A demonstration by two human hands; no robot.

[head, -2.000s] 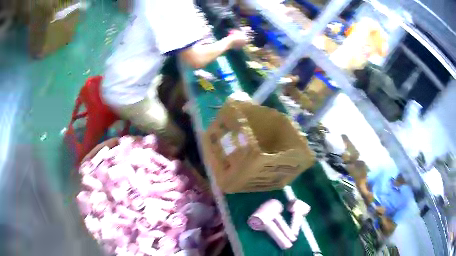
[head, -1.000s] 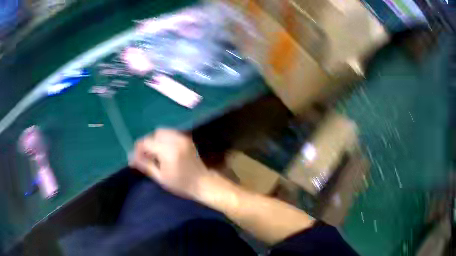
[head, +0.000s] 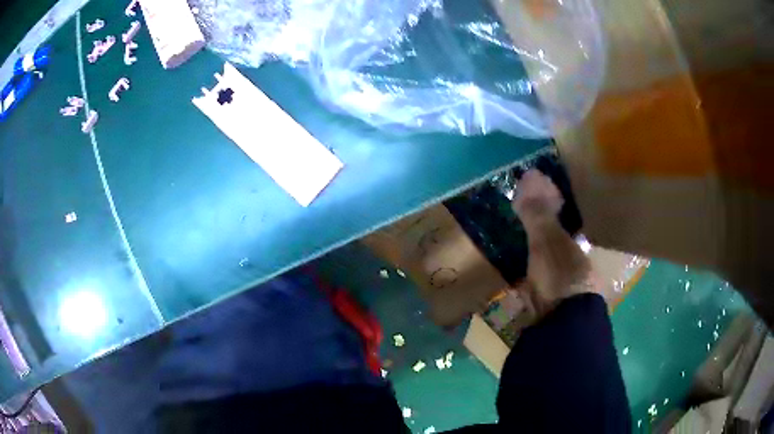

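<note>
My right hand (head: 547, 225) reaches down past the bench edge, into or over a dark, shiny, bag-like thing (head: 496, 233) by an open cardboard box below bench height. It is blurred, its fingertips are partly hidden, and I cannot tell whether it holds anything. My left hand is out of the picture. On the green bench (head: 195, 254) lies a pale handle cover (head: 272, 140) with prongs and a cross-shaped cutout at one end. A second pale pink piece (head: 174, 34) lies behind it.
A clear crumpled bag (head: 424, 76) covers the back of the bench. Tiny pink parts (head: 102, 47) and blue cells (head: 25, 76) lie at upper left. A large cardboard box (head: 645, 127) stands close at right. Cardboard (head: 441, 263) and scattered bits are below the bench.
The view has swung from the line of benches to my right side and come closer. My right hand has moved from the bench's front edge down to the dark thing below.
</note>
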